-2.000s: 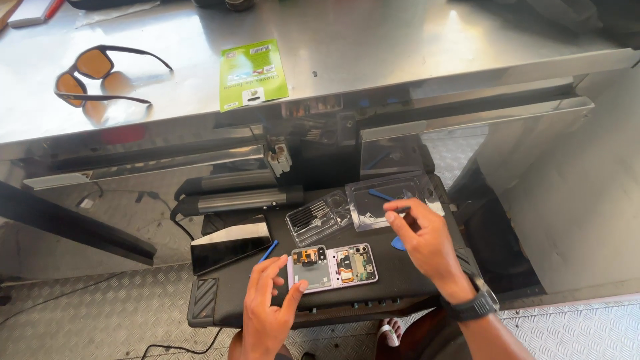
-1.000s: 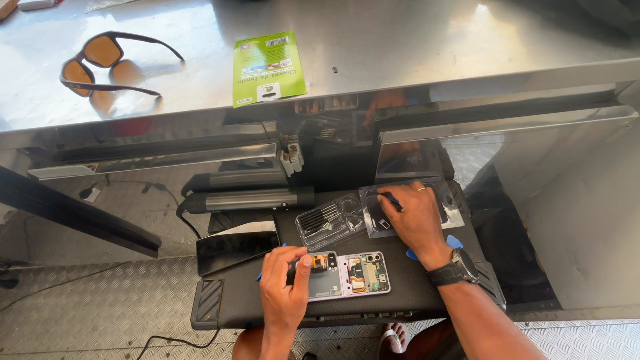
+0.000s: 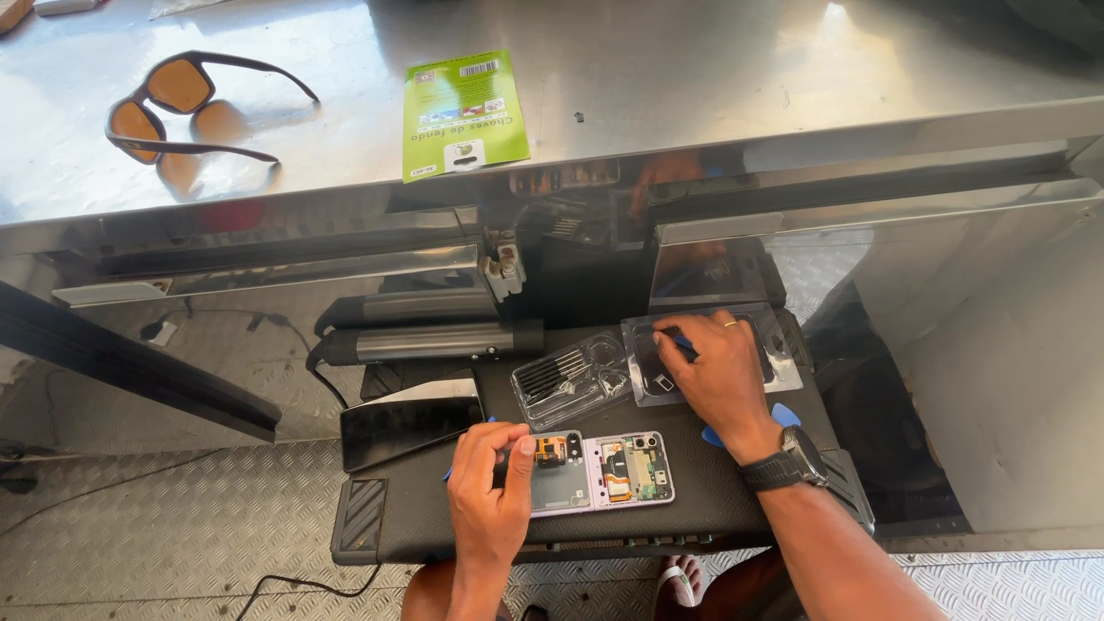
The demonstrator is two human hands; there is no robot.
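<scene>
An opened folding phone (image 3: 595, 474) with its inner circuitry exposed lies on a black textured case (image 3: 690, 517). My left hand (image 3: 490, 483) is at the phone's left end, thumb and fingers against its edge; whether it grips it is unclear. Over a clear plastic tray (image 3: 642, 379) my right hand (image 3: 716, 371) pinches a small blue tool (image 3: 684, 345), largely hidden by the fingers. A small metallic frame-like piece (image 3: 663, 382) lies in that tray. Beside it, a clear blister pack (image 3: 573, 379) holds several thin screwdriver bits. Blue plastic picks (image 3: 786, 416) lie by my right wrist.
A black phone or glass panel (image 3: 412, 423) rests at the case's left, below a corded metal-barrelled device (image 3: 440, 341). The steel counter (image 3: 655, 78) behind bears sunglasses (image 3: 179, 86) and a green card package (image 3: 466, 112). A cable (image 3: 302, 582) runs over the patterned metal floor.
My right hand was raised in front of the clear tray two seconds ago and has since moved down over it. My left hand stays by the opened phone.
</scene>
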